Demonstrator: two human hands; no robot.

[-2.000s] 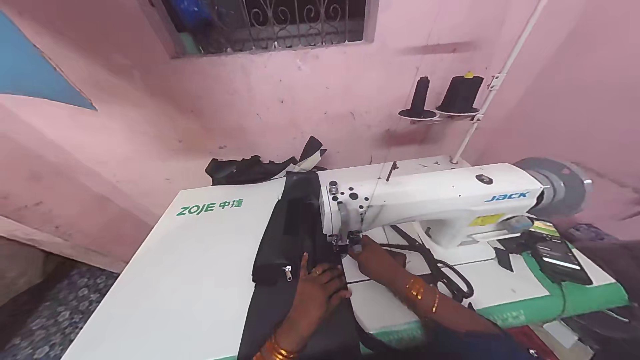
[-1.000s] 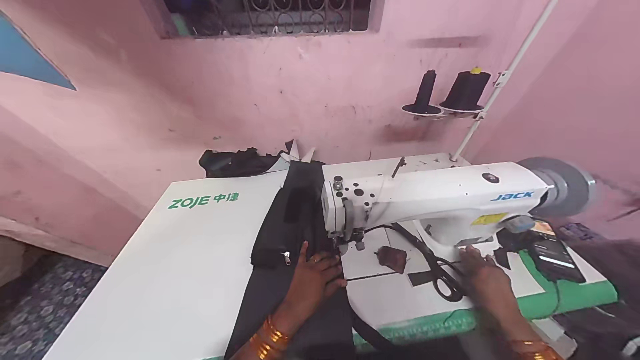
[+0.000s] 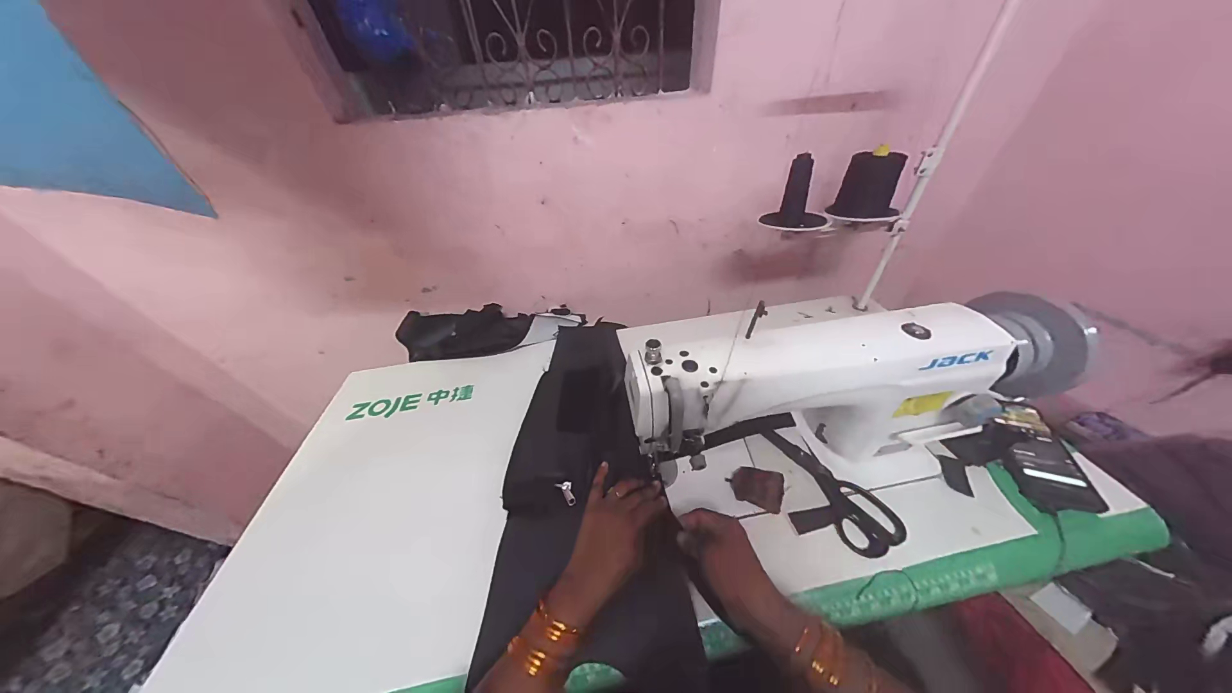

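Observation:
Black fabric (image 3: 577,568) with a zipper pull (image 3: 566,493) runs over the white table, along the left side of a Jack sewing machine (image 3: 818,366). My left hand (image 3: 621,525) lies on this fabric with its fingers spread, just in front of the needle area (image 3: 659,462). At the fabric's right edge is my right hand (image 3: 722,553), its fingers curled on the edge near the presser foot. Both wrists wear gold-coloured bangles. To the right of my right hand lie black-handled scissors (image 3: 857,510) and a small brown block-like piece (image 3: 757,489).
A phone (image 3: 1049,472) rests at the table's right end, on green cloth (image 3: 914,587) along the front edge. Black cloth (image 3: 462,332) lies at the back edge. Thread cones (image 3: 869,185) stand on a pole by the pink wall. A dark strip (image 3: 813,520) lies beneath the scissors.
My right hand has moved left, from beside the scissors and machine base to the fabric's edge near the needle. My left hand remains on the fabric.

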